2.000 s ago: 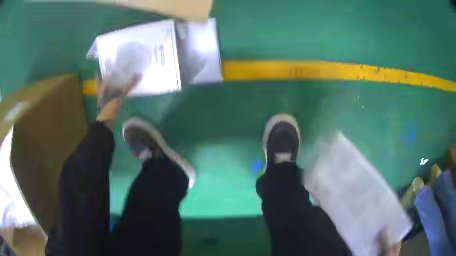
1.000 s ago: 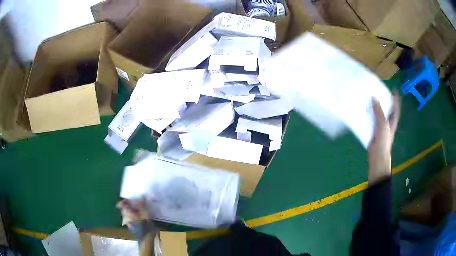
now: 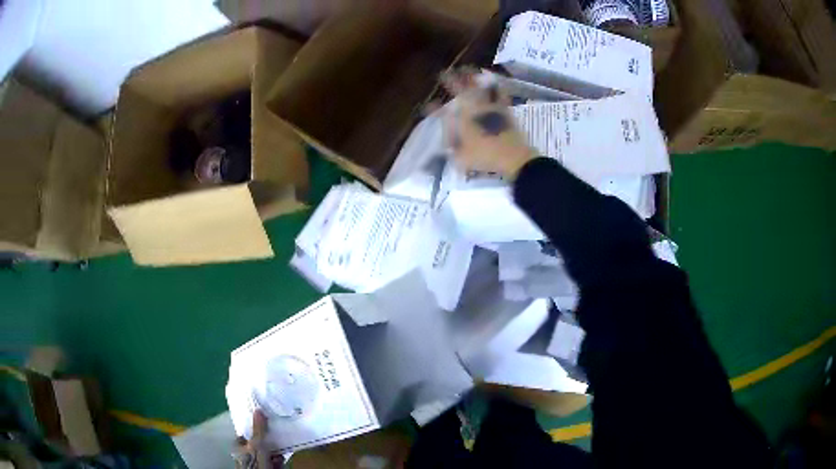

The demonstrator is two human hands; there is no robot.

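A white gift box with a round fan picture and open flaps is at the lower middle. My left hand grips its lower left edge. My right hand reaches over the heap of flattened white gift boxes that fills the waste carton. The right hand is blurred, with its fingers over the upper left of the heap; whether it holds a box cannot be told. Most of the waste carton is hidden under the heap.
An open brown carton with dark contents stands at the upper left, next to another open brown carton. More brown cartons stand at the upper right. The green floor has a yellow line. Ribbed fan parts show at the top.
My right hand has moved left onto the heap, and the white box it held is no longer in it. My left hand still holds its box, now seen with flaps spread. The view has shifted.
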